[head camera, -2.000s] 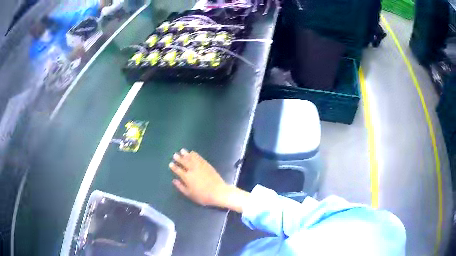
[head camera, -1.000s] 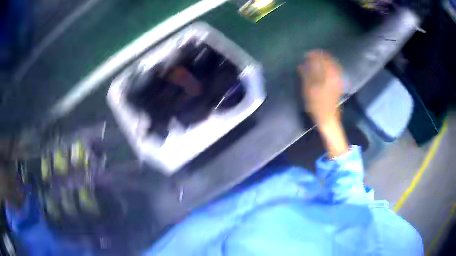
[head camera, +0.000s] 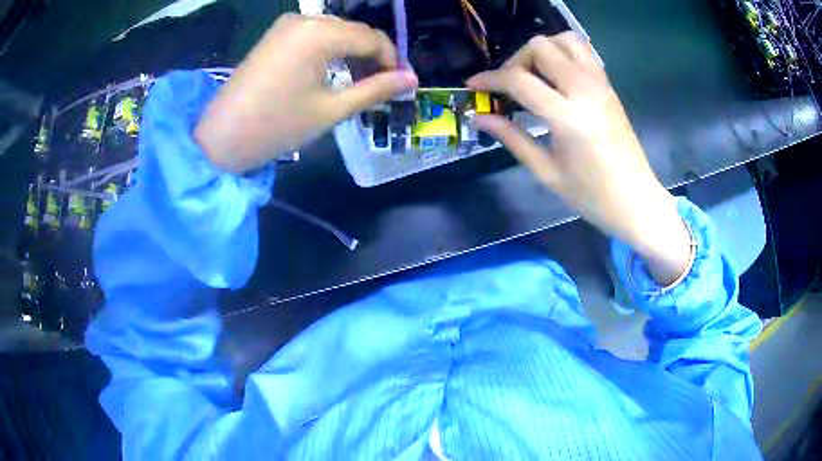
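The power supply board (head camera: 436, 128), with a yellow transformer, is at the near side of the white housing (head camera: 397, 171). My left hand (head camera: 297, 85) pinches the board's left end, where the pale lilac flat cable (head camera: 401, 31) rises. My right hand (head camera: 577, 117) pinches its right end beside a small yellow part. The fingertips hide both board ends, so I cannot tell whether it is fully seated. Dark inner parts (head camera: 437, 45) and thin orange wires (head camera: 473, 22) show behind it. The housing's far side is cut off by the top edge.
A black compartment tray (head camera: 68, 252) with yellow-topped boards stands at the left, partly behind my left sleeve. A loose cable end (head camera: 347, 241) lies near the belt's edge. Another tray (head camera: 766, 40) is at the upper right. A light stool (head camera: 735, 216) stands beyond the edge.
The view has swung left and down to the housing. My left hand has come into view. Both hands are now at the housing with a board; my right hand was empty on the belt before.
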